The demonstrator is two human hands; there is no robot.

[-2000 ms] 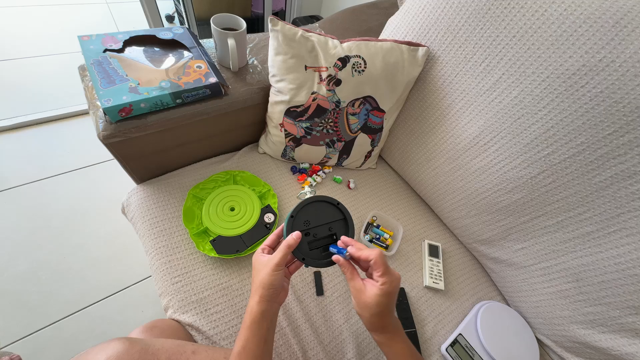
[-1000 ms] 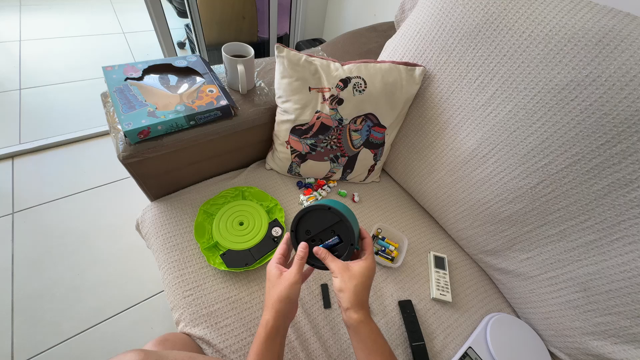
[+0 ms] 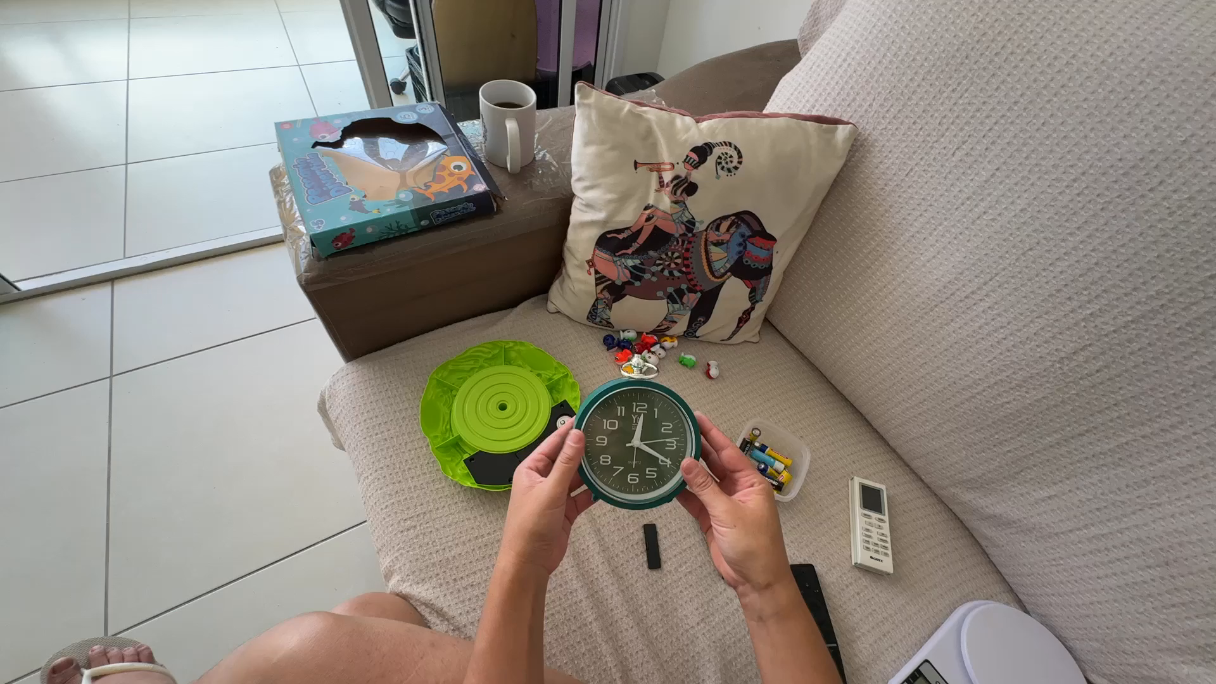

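Note:
A round green alarm clock [image 3: 637, 445] faces me, its dial and white hands visible and its back hidden. My left hand [image 3: 551, 484] grips its left rim and my right hand [image 3: 731, 499] its right rim, thumbs at the front. A small black battery cover [image 3: 652, 546] lies on the sofa below the clock. Just right of my right hand, a clear plastic tub [image 3: 798, 456] holds several batteries. The bright green round toy base [image 3: 501, 408], with a black panel at its lower right, lies left of the clock. Small colorful toy figures [image 3: 649, 348] are scattered behind the clock.
A patterned cushion [image 3: 703, 228] leans at the back. On the armrest are a toy box [image 3: 380, 176] and a white mug [image 3: 507, 123] of dark liquid. A white remote control [image 3: 870, 524], a black remote-like object [image 3: 817, 617] and a white scale [image 3: 1007, 646] lie on the right.
The blue battery in my right hand was put into the clock's back. The clock has since been turned over, from its back showing to its dial showing, and both hands now hold its sides.

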